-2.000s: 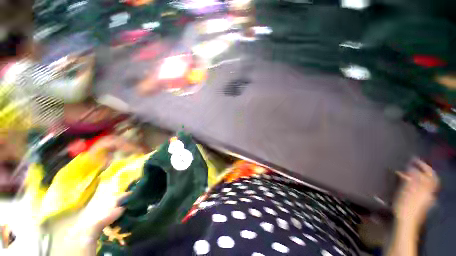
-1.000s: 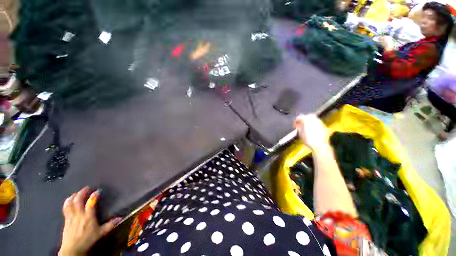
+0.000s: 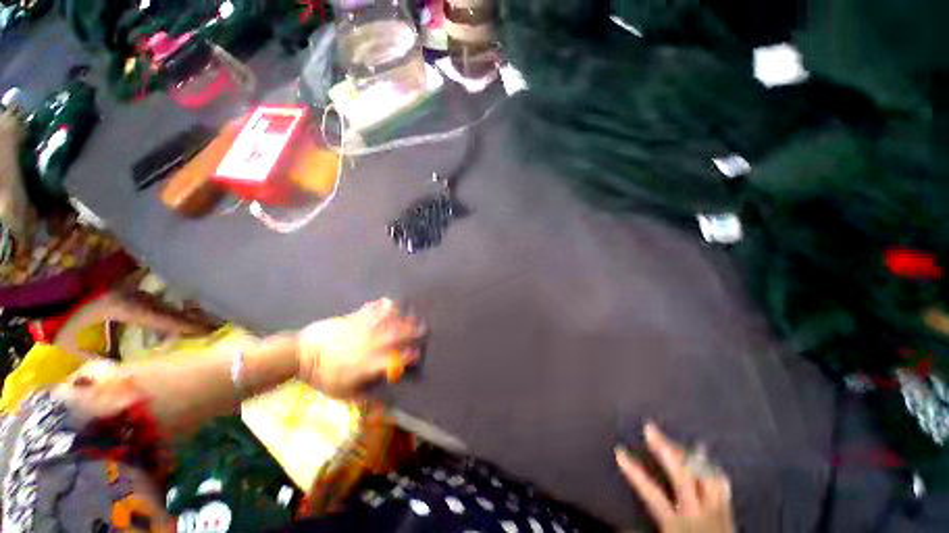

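Note:
My left hand (image 3: 364,349) is palm down over the near part of the dark grey table (image 3: 562,312), blurred, fingers a little bent, with an orange cap on one finger. Nothing shows in it. My right hand (image 3: 682,484) is at the bottom edge, partly cut off, fingers apart over the table, with nothing visible in it. A cluster of shiny black pieces (image 3: 421,222) lies on the table beyond my left hand. A dark green garment with white round shapes (image 3: 213,484) is at the lower left, below my left forearm.
Heaped dark green garments (image 3: 624,135) with white labels cover the back and right. A red-and-white box (image 3: 262,151) with a white cable, an orange piece and a black object (image 3: 172,156) lie at left. A clear container (image 3: 377,47) stands behind. Yellow sack material (image 3: 302,432) hangs by the near edge.
The view has swung left, so the box and black cluster show more centrally. My left hand lies farther in over the table. My right hand has left the table edge by the yellow sack.

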